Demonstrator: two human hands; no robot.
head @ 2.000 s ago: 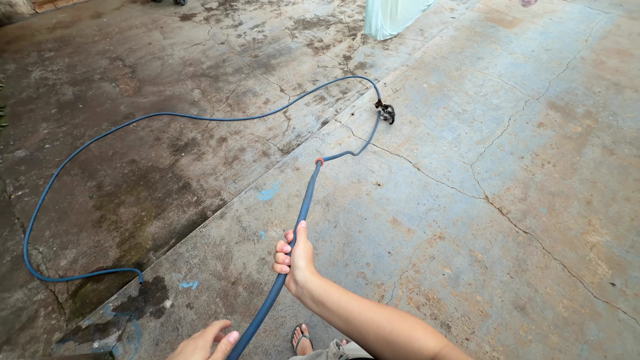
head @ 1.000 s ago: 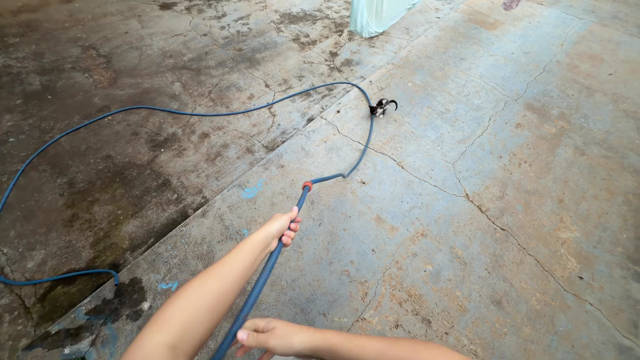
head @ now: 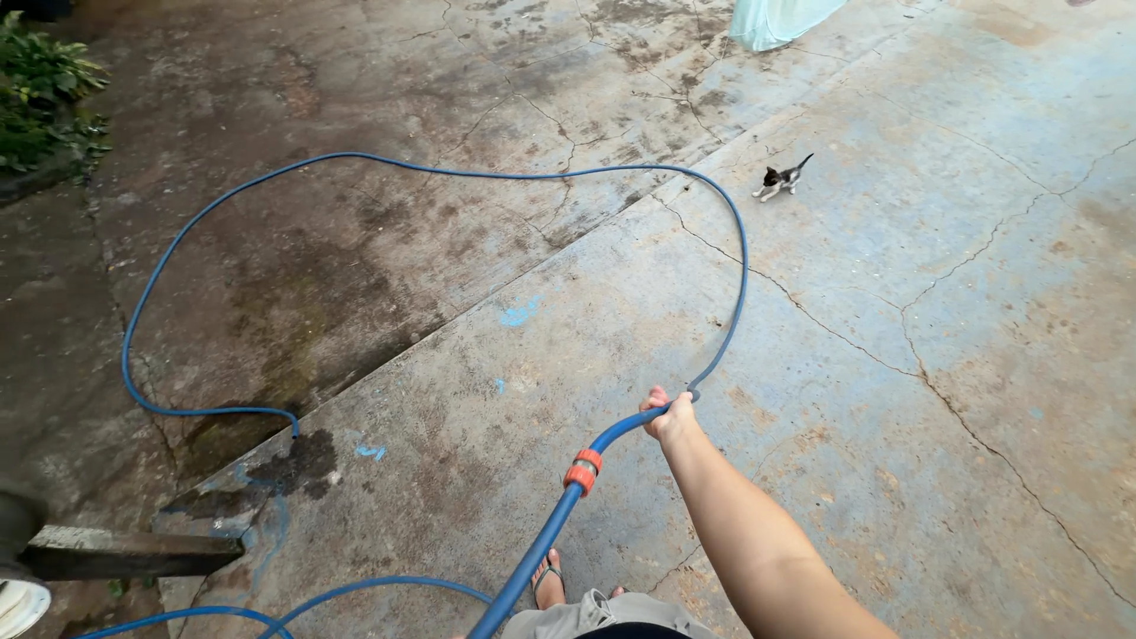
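A blue garden hose (head: 745, 257) lies in a wide loop over the concrete. My right hand (head: 670, 414) is closed around it, beyond an orange hose connector (head: 583, 472) that joins two lengths. From the connector the hose runs down toward my body at the bottom edge. The hose's free end (head: 295, 432) rests by a dark wet patch at the lower left. My left hand is almost wholly outside the frame; at most a sliver of skin shows beside the hose at the bottom edge.
A black and white kitten (head: 778, 180) stands on the concrete to the right of the loop. A low step edge (head: 426, 335) crosses the floor diagonally. Green plants (head: 44, 89) grow at the upper left, a wooden beam (head: 133, 555) juts in lower down, and pale green sheeting (head: 777, 22) hangs at the top.
The connector has come closer to my body, and my right hand now grips beyond it. My left hand, on the hose a second ago, has dropped from view. The kitten stands away from the hose.
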